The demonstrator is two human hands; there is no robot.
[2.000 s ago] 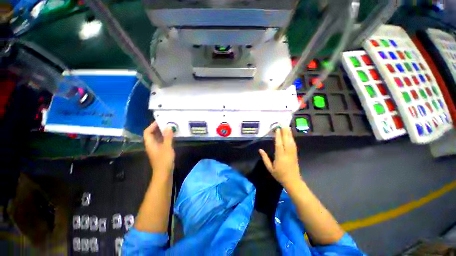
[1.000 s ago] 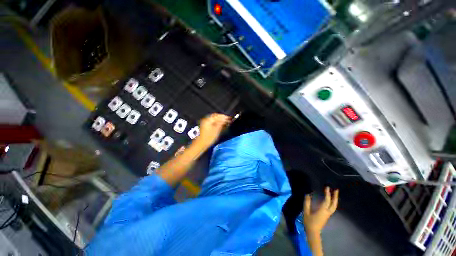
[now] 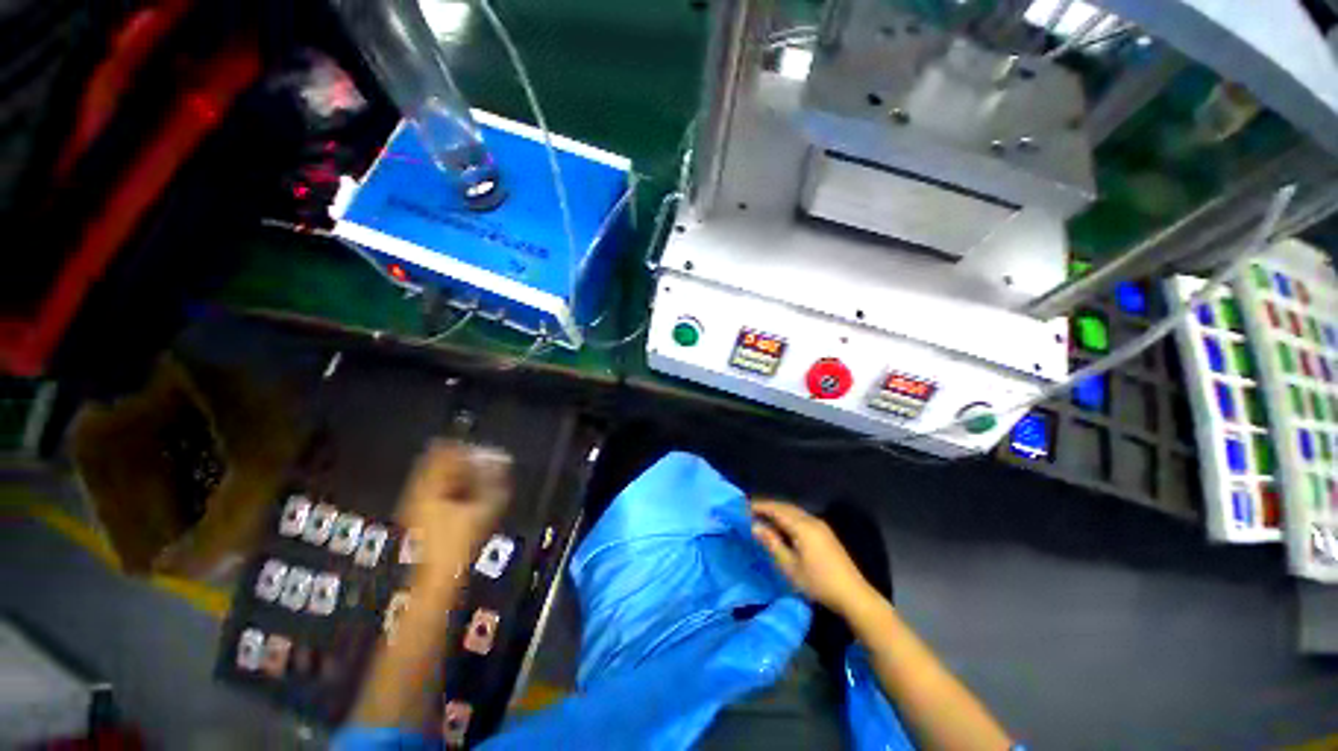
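Observation:
My left hand (image 3: 452,496) is over the upper right part of the black parts tray (image 3: 367,418). It is blurred, and a pale blur shows at its fingertips; I cannot tell whether it holds a piece. Small pale pieces (image 3: 346,531) lie in rows in the tray, a few of them reddish. My right hand (image 3: 800,546) is by the blue-clothed knee, fingers curled; its fingertips are partly hidden and I cannot tell whether it holds anything. The bench press (image 3: 858,316) stands ahead to the right, its upper plate hiding the fixture.
A blue box (image 3: 484,220) with a dark knob stands left of the press. A thin tube hangs before the press. At right are a black tray (image 3: 1123,455) with glowing watches and white trays (image 3: 1230,426) with lit screens. A brown bag-like container (image 3: 176,462) is at far left.
The view has swung back toward the press since one second ago. My left hand has moved from the tray's edge in over the tray. My right hand has gone from spread to curled by the knee.

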